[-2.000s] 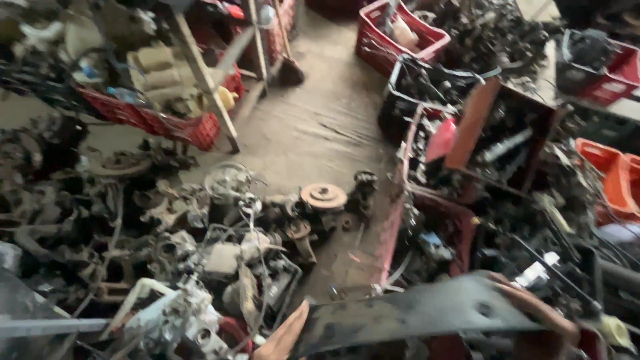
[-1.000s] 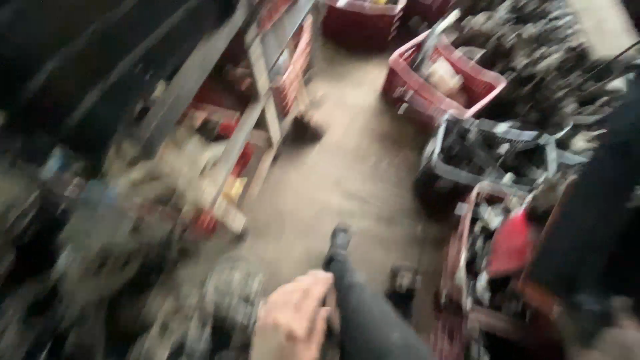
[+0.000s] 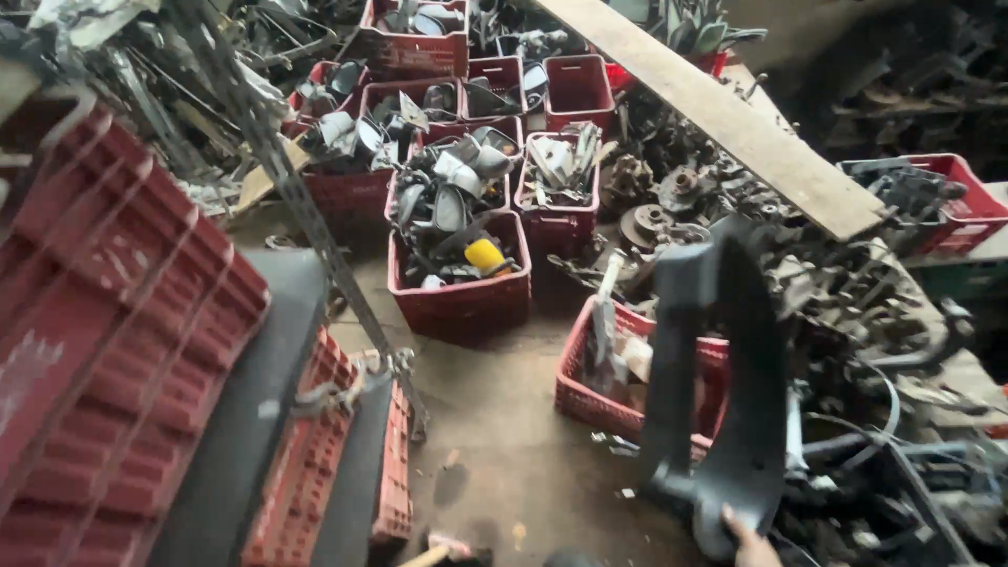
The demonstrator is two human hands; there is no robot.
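Observation:
A long black plastic panel (image 3: 744,394), apparently a vehicle trim part, stands upright at the right of the view. My right hand (image 3: 752,543) grips its lower end, with only the fingers and part of the hand showing at the bottom edge. Just behind the panel lies a red plastic crate (image 3: 591,398) with loose parts in it. My left hand is out of view. A crate of dark parts with a yellow piece (image 3: 484,256) stands farther off, and behind it is a crate heaped with car side mirrors (image 3: 453,189).
Stacked red crates (image 3: 118,315) and a perforated metal post (image 3: 291,189) stand at the left. A wooden board (image 3: 724,118) slants over heaped metal parts (image 3: 827,291) at the right. A wooden-handled tool (image 3: 433,551) lies on the concrete floor (image 3: 488,425) at the bottom.
The view has swung and moved on to the side-mirror crates. The black panel, lying across the bottom two seconds ago, now stands upright. The hand seen at the bottom centre a second ago has left the view.

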